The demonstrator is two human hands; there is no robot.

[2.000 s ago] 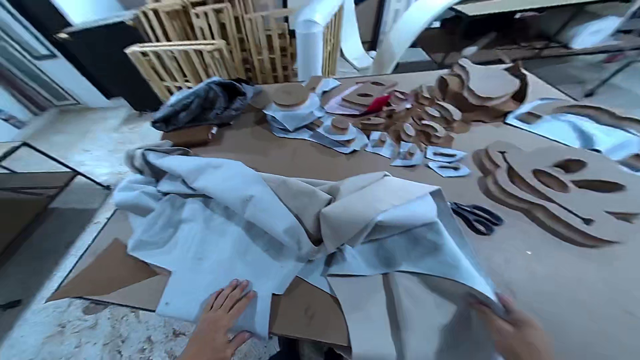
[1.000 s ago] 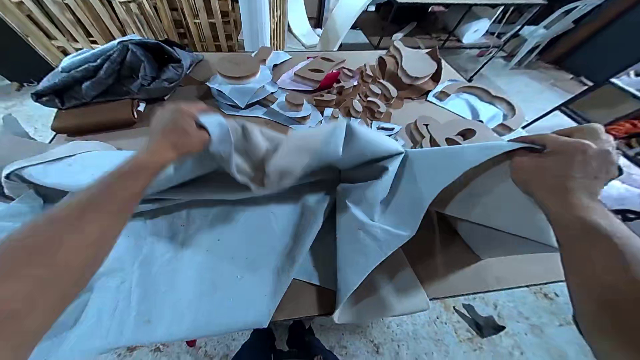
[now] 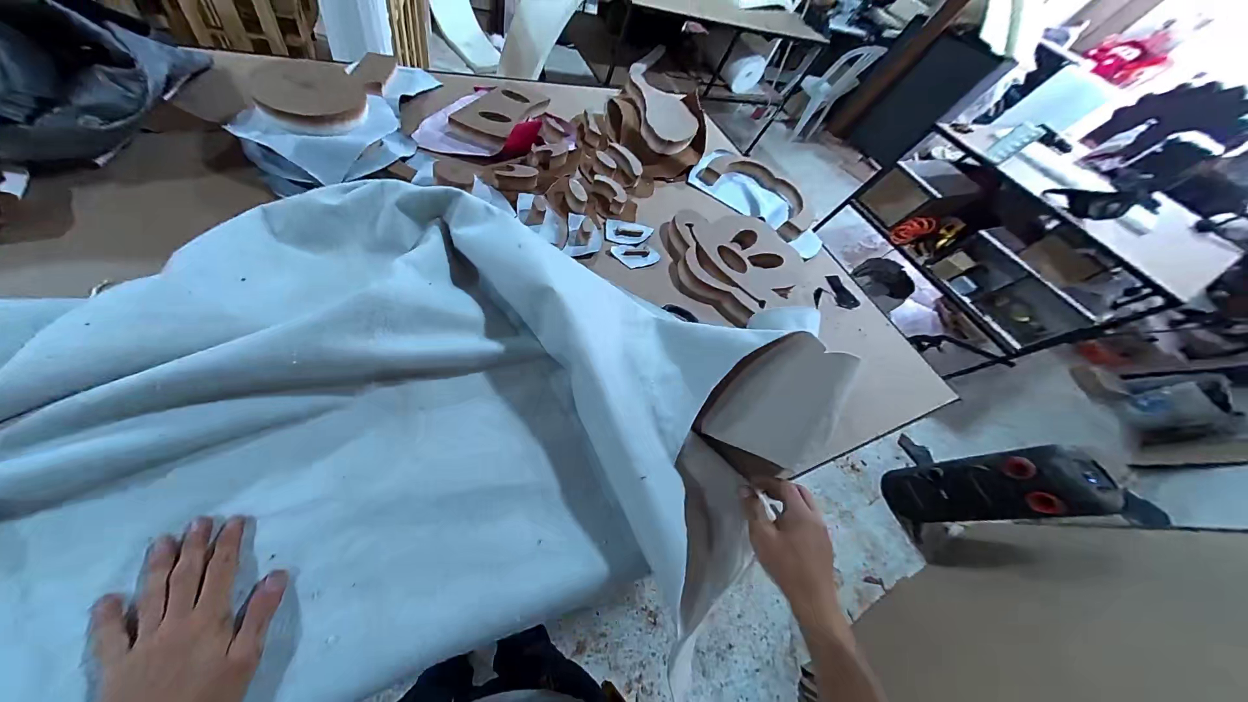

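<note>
A large sheet of pale blue-grey fabric (image 3: 419, 439) with a beige underside lies in folds over the worktable and hangs past its near edge. My left hand (image 3: 190, 604) rests flat on it at the lower left, fingers spread. At the table's near right edge, my right hand (image 3: 790, 526) pinches the fabric's beige edge between thumb and fingers. The fabric's right end is folded over, showing its beige side (image 3: 780, 400). Beyond it lie stacked cut-outs shaped like a cartoon face (image 3: 726, 263) and small pale-backed pieces (image 3: 629, 232).
Small curved brown cut-outs (image 3: 595, 171) and round pieces (image 3: 310, 97) lie along the table's far side. A dark bundle (image 3: 88, 83) sits at the far left. At right stand a black object with red rings (image 3: 1004, 483), a brown board (image 3: 1063, 604) and a shelved table (image 3: 1024, 263).
Both hands held the fabric raised one second ago; it now lies lower and spread out. My left hand has come down flat on it. The view has turned to the right.
</note>
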